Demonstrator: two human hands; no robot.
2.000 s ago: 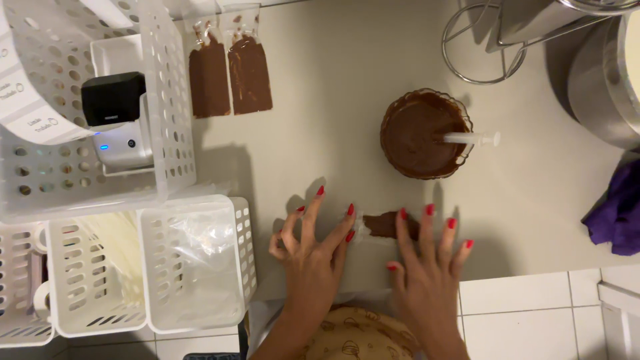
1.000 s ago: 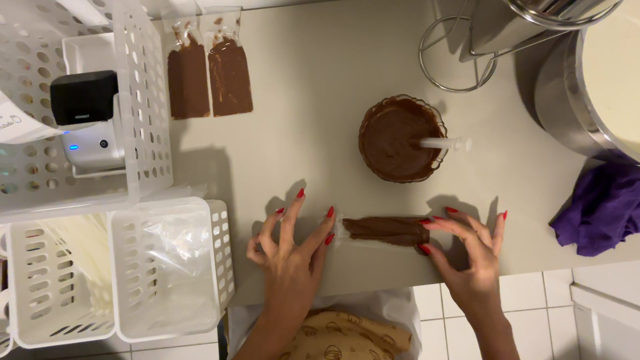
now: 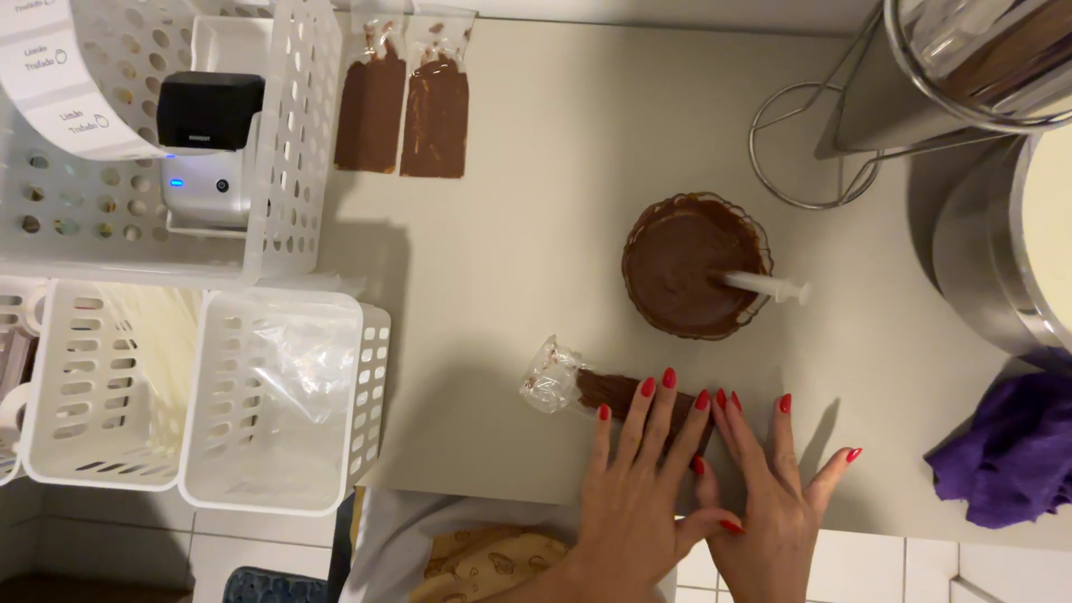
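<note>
A clear plastic bag [image 3: 554,378] with chocolate [image 3: 610,392] spread inside lies flat near the counter's front edge, its crumpled mouth to the left. My left hand [image 3: 638,486] rests with spread fingers on the chocolate part. At the bag's right end is my right hand [image 3: 766,494], fingertips touching the bag's edge, partly hidden by the other hand's thumb. Behind them stands a glass bowl of melted chocolate [image 3: 691,264] with a white plastic syringe or handle [image 3: 766,286] leaning on its rim. Two flat bags filled with chocolate [image 3: 368,113] [image 3: 435,121] lie at the back left.
On the left stand a large perforated plastic basket [image 3: 289,159] with a label printer [image 3: 208,184] and label roll, and smaller white baskets [image 3: 352,402] with clear bags. A steel wire stand [image 3: 812,201], a large metal pot [image 3: 976,243] and a purple cloth [image 3: 1005,452] are on the right.
My left hand has moved right, from the bag's mouth onto the chocolate part. My right hand, at the bag's right end a second ago, remains there, its fingers now pointing more forward.
</note>
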